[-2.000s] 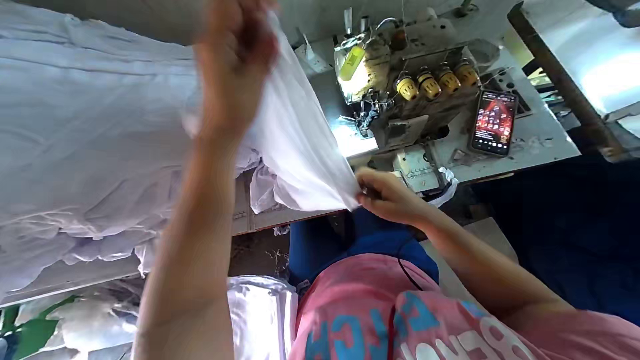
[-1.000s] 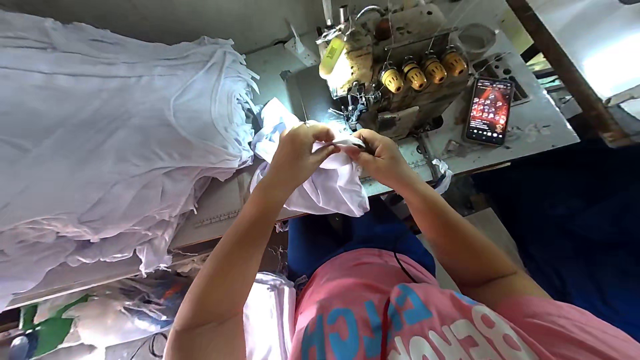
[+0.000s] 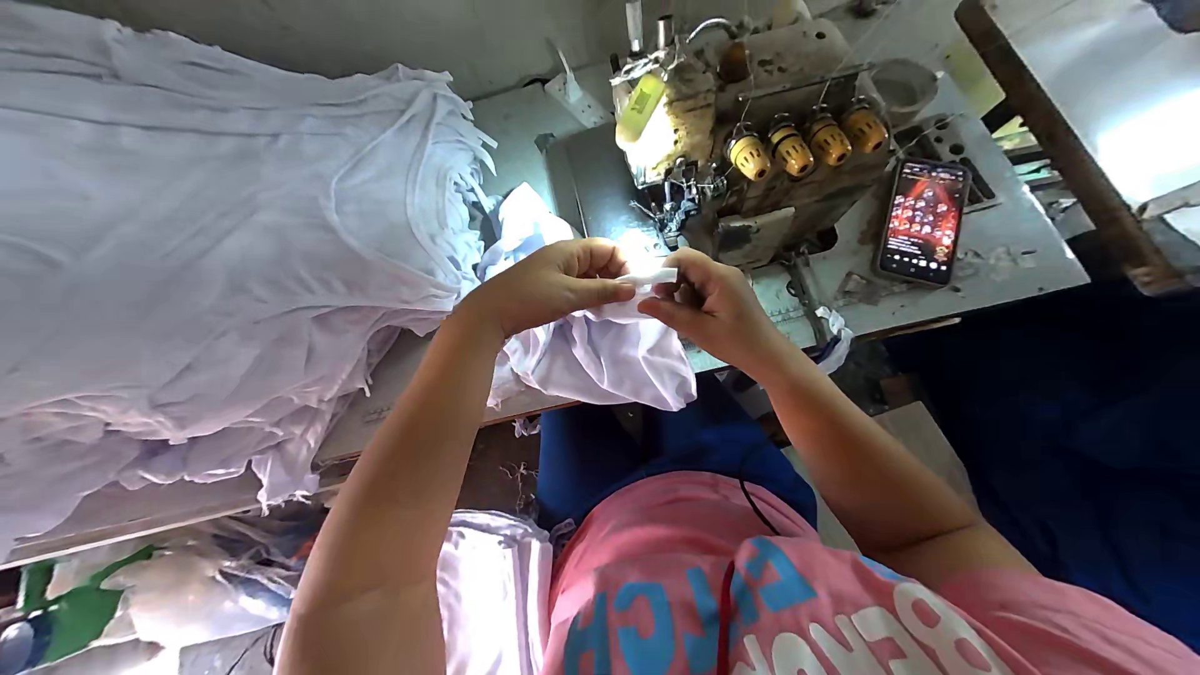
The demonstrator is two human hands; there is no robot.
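My left hand pinches the folded edge of a white fabric piece between thumb and fingers. Close by on the right, my right hand grips the same edge, and a short white strip shows between the two hands. The rest of the cloth hangs over the table's front edge. Just beyond my hands stands an overlock sewing machine with several yellow tension dials and its lamp lit. The needle area is in front of my fingers; the cloth does not appear to be under it.
A big stack of white garments covers the left of the table. A smartphone with a lit screen lies on the right, near a round container. Folded white fabric is below the table edge, with plastic bags at lower left.
Two seconds ago my left hand was raised, stretching the cloth away from my right hand. Both hands have since come together at its edge, and the cloth hangs bunched beneath them.
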